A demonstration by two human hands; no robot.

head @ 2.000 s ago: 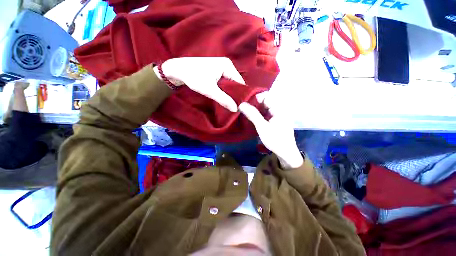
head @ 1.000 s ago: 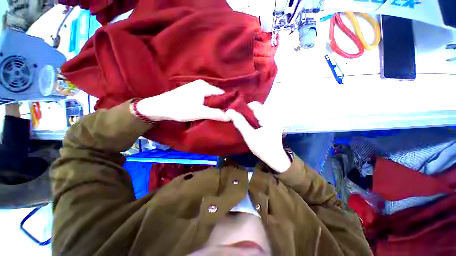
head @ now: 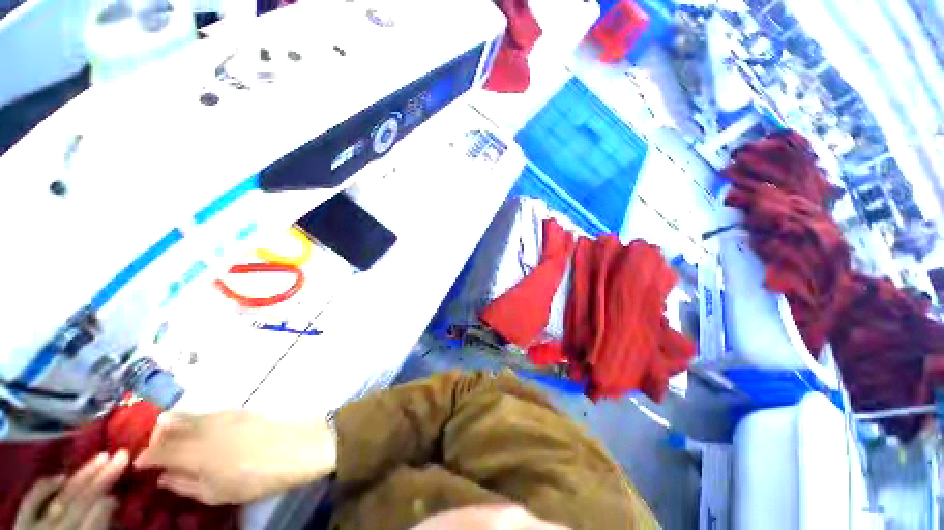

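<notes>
The dark red garment (head: 192, 509) lies at the lower left of the view, cut off by the picture's edge, close to the sewing machine's needle area (head: 140, 378). My right hand (head: 233, 455) has its fingertips closed on the garment's edge. My left hand (head: 78, 502) is at the lower left edge, partly cut off, with its fingers bent over the same garment; whether it grips the cloth is hidden. The two hands are close together.
The white machine head (head: 342, 62) spans the upper left. Scissors with red and yellow handles (head: 261, 285), blue snips (head: 288, 328) and a black phone (head: 347, 230) lie on the table. Red pieces (head: 621, 316) sit right of the table, near a blue crate (head: 585, 150). Red garments (head: 792, 228) are heaped further right.
The view has swung to the right, showing the machine head, the crate and more red pieces. The hands and garment now appear at the lower left, with the hands beside the needle area.
</notes>
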